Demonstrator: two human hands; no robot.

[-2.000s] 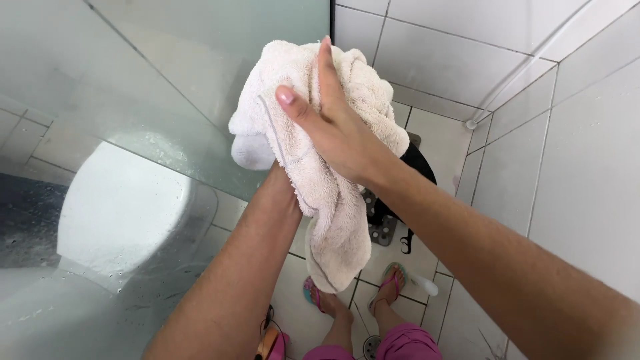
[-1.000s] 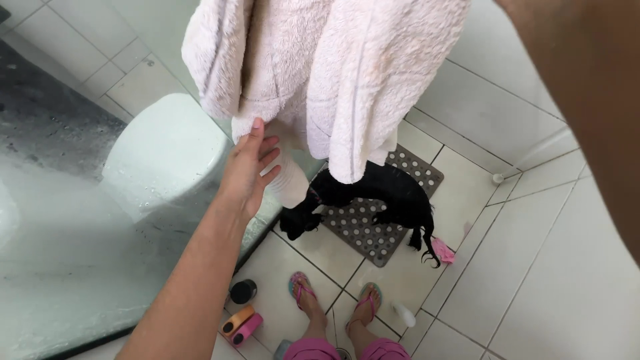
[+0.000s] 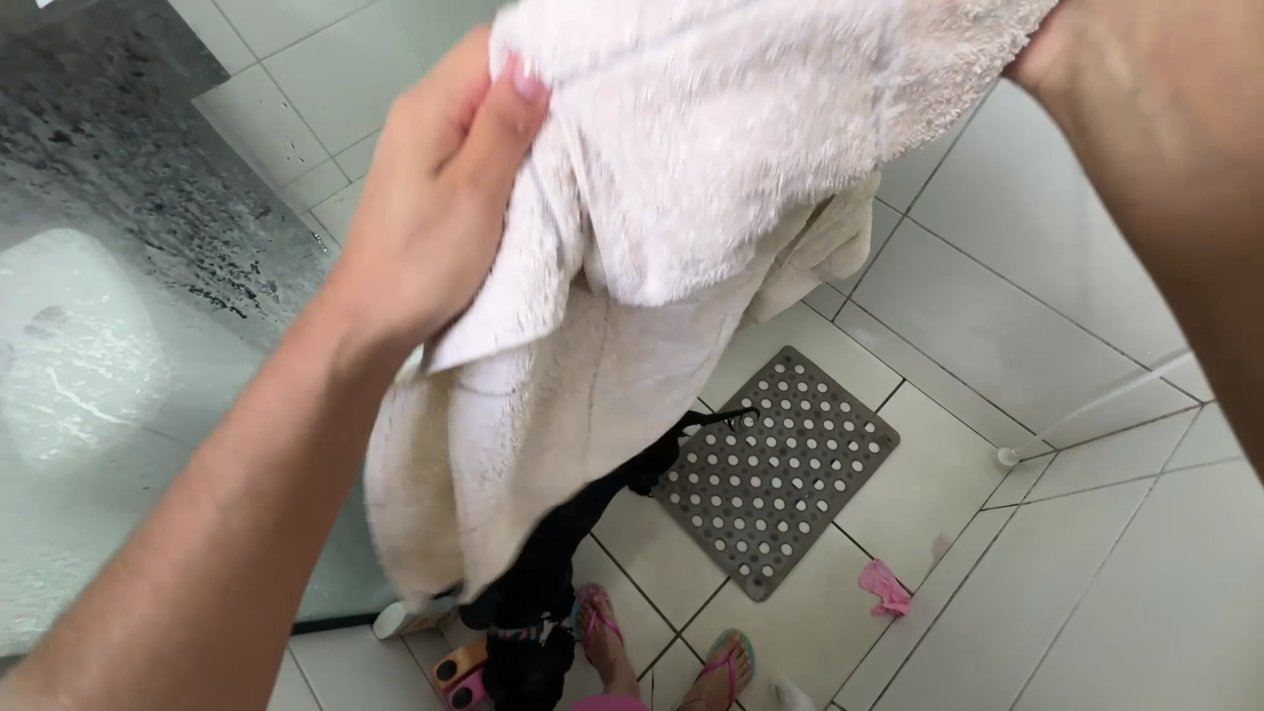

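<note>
My left hand grips the edge of a white terry towel, thumb on top. At the upper right, my right hand is mostly hidden behind the towel's other end, its wrist showing; its fingers are out of sight. Between them the towel hangs in folds. Beneath it a wet black dog with a collar stands on the tile floor beside my feet, its head low near the bottles and its tail over the grey mat. The towel covers part of its body.
A glass shower panel runs along the left, with a toilet seen through it. Orange and pink bottles stand by its base. A pink cloth lies near the right wall. My feet wear flip-flops.
The bunched towel has been opened out. My left hand, apart from most of the towel a second ago, now grips its edge. The dog has moved off the mat towards my feet and the bottles.
</note>
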